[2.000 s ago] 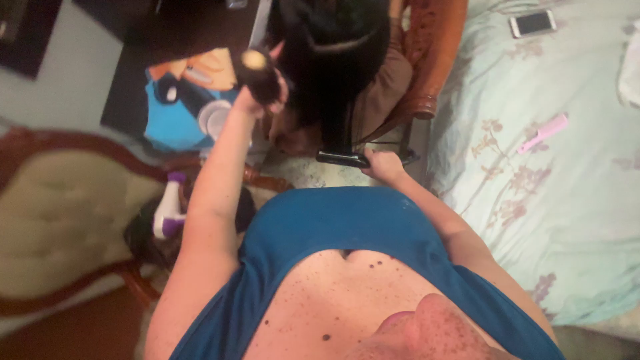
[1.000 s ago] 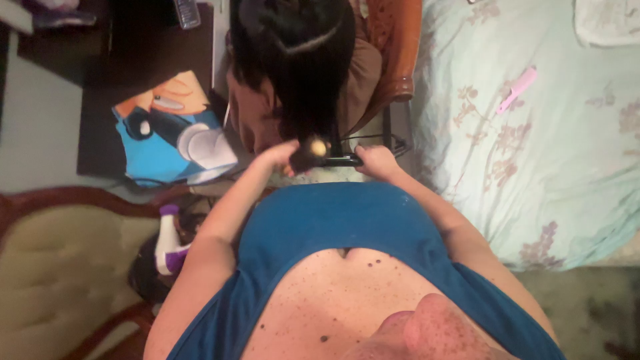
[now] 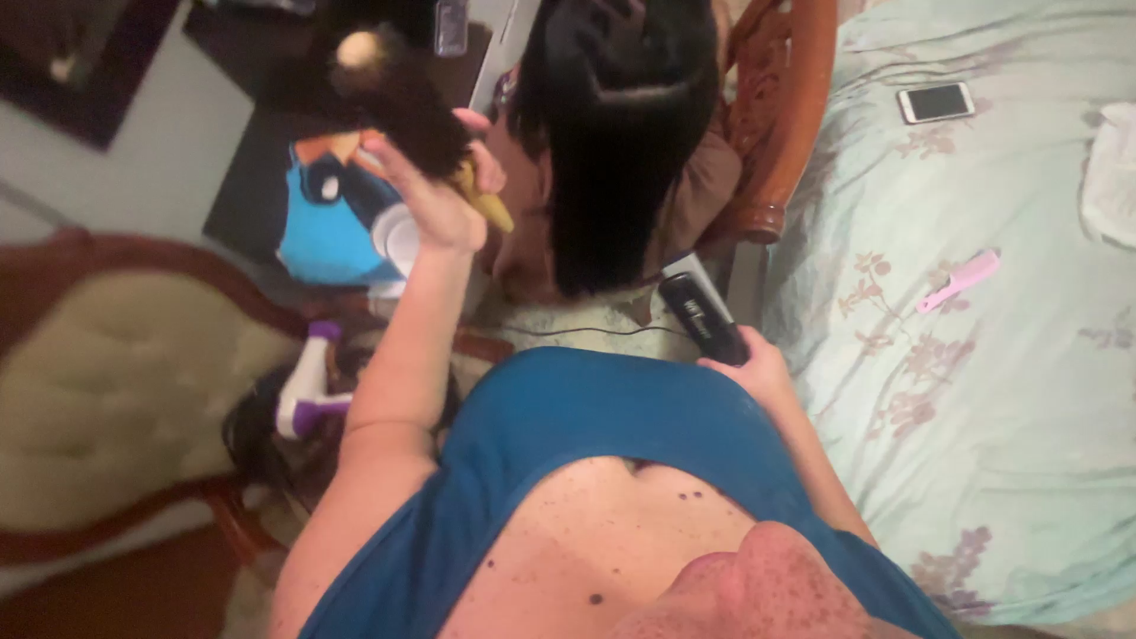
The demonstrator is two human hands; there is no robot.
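My left hand [image 3: 448, 200], raised at upper left, holds a round hairbrush [image 3: 417, 111] with dark bristles and a yellowish handle. In my right hand [image 3: 759, 364] is a black hair straightener [image 3: 701, 315], its plates parted a little, just to the right of the hair ends. Between my hands hangs the long, straight dark hair [image 3: 603, 195] of a seated person, with a parting line across the back of the head. Neither tool touches the hair as far as I can see. A brown garment [image 3: 710, 191] covers the person's shoulders.
A wooden chair back [image 3: 790, 115] stands beside the person. On the bed [image 3: 834, 479] lie a phone [image 3: 936, 103] and a pink comb [image 3: 958, 280]. A dark table [image 3: 248, 177] bears a blue cloth [image 3: 324, 235]. A white and purple hair dryer [image 3: 306, 382] is near the tufted chair [image 3: 133, 373]. A cord [image 3: 595, 331] crosses behind.
One second ago both hands were close together at the hair ends. Now my left hand with the brush has moved up and left, and the straightener is apart from the hair.
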